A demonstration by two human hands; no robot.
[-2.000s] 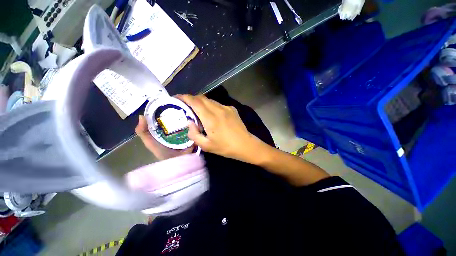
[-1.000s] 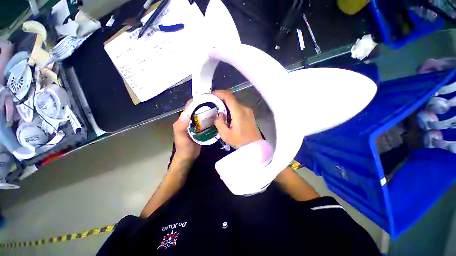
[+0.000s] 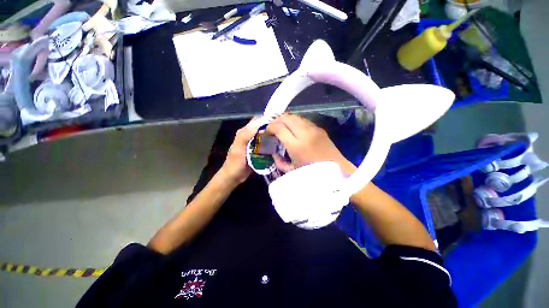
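Observation:
White cat-ear headphones are held over my lap at the bench edge, both pointed ears to the upper right. The open ear cup faces up and shows a green circuit board and a silvery battery with a yellow-orange edge. My left hand grips the cup's left rim. My right hand is on the cup's right side, its fingers bent over the battery and inner edge; its fingertips are partly hidden. The other ear cup hangs below my right hand, over the forearm.
A paper on a clipboard with pens and a blue-handled tool lies on the black mat. A tray of headphone parts stands left. A yellow bottle stands at the upper right. Blue bins with headphones stand right, below the bench.
The headband has swung from left of the hands to their right. The view has shifted, showing more of the bench. Both hands stay on the open cup.

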